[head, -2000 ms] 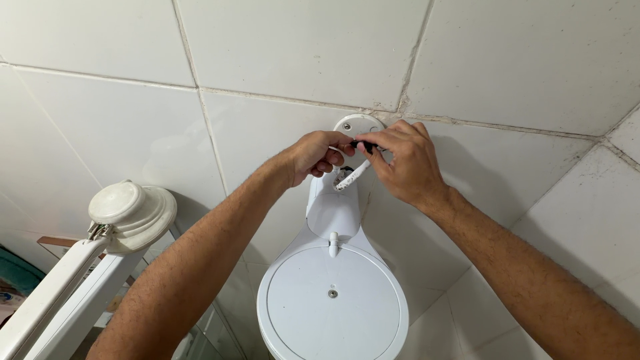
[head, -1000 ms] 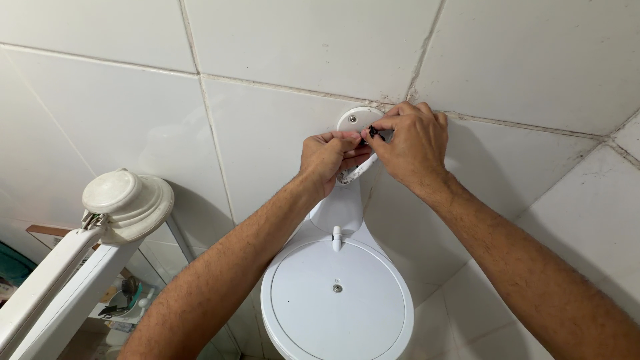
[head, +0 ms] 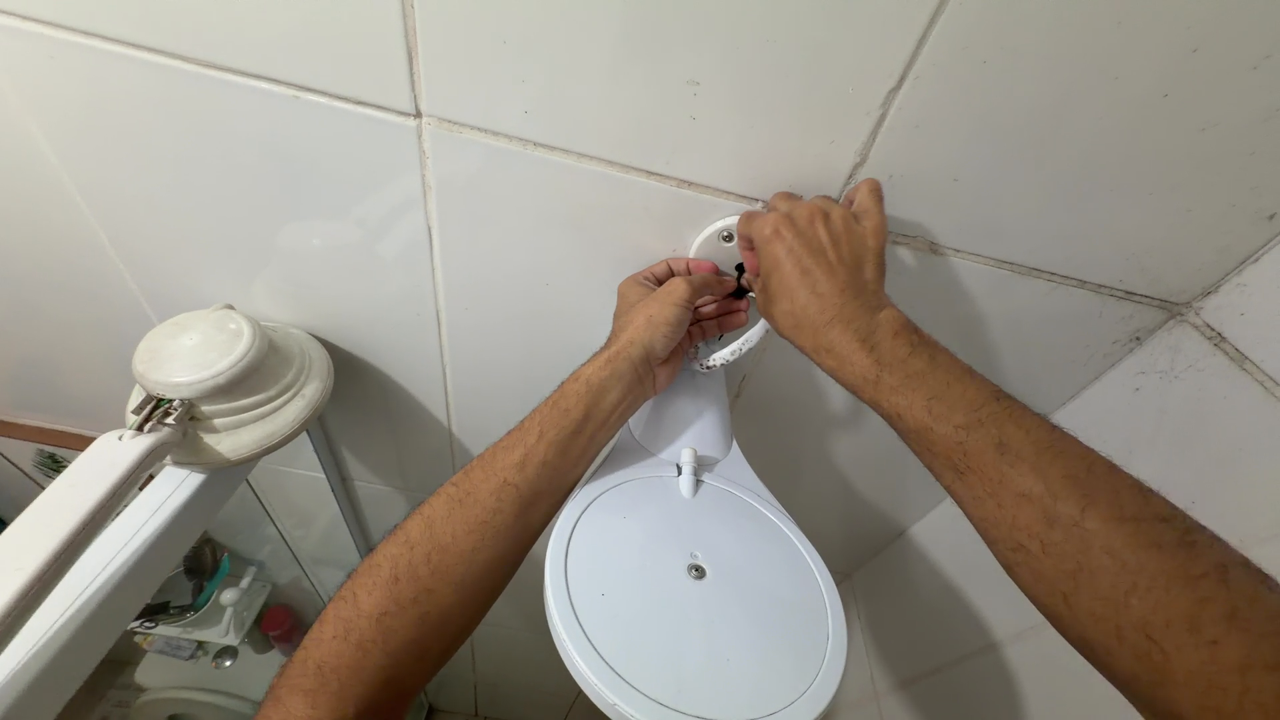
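Note:
Both my hands work at an oval white wall plate (head: 706,240) fixed to the tiles, with a screw showing at its upper part. My left hand (head: 675,315) pinches a small black piece (head: 740,282), perhaps tape or a wire joint, between thumb and fingers. My right hand (head: 820,265) closes on that same piece from the right, its fingertips hidden behind the back of the hand. The plate's lower rim bears dark specks. Below hangs a white round fixture (head: 695,630), likely an electric shower, with a central screw and a small white spout (head: 688,472) near its neck.
At the left, a round cream plastic fitting (head: 230,380) stands out above a white frame (head: 110,560). Behind the frame are a mirror-like pane and a shelf (head: 215,625) with toiletries. Tiled walls (head: 560,250) meet at a corner on the right.
My right hand has turned, its back now more toward the camera, and the white lead seen below my hands earlier is now hidden. The view has come closer.

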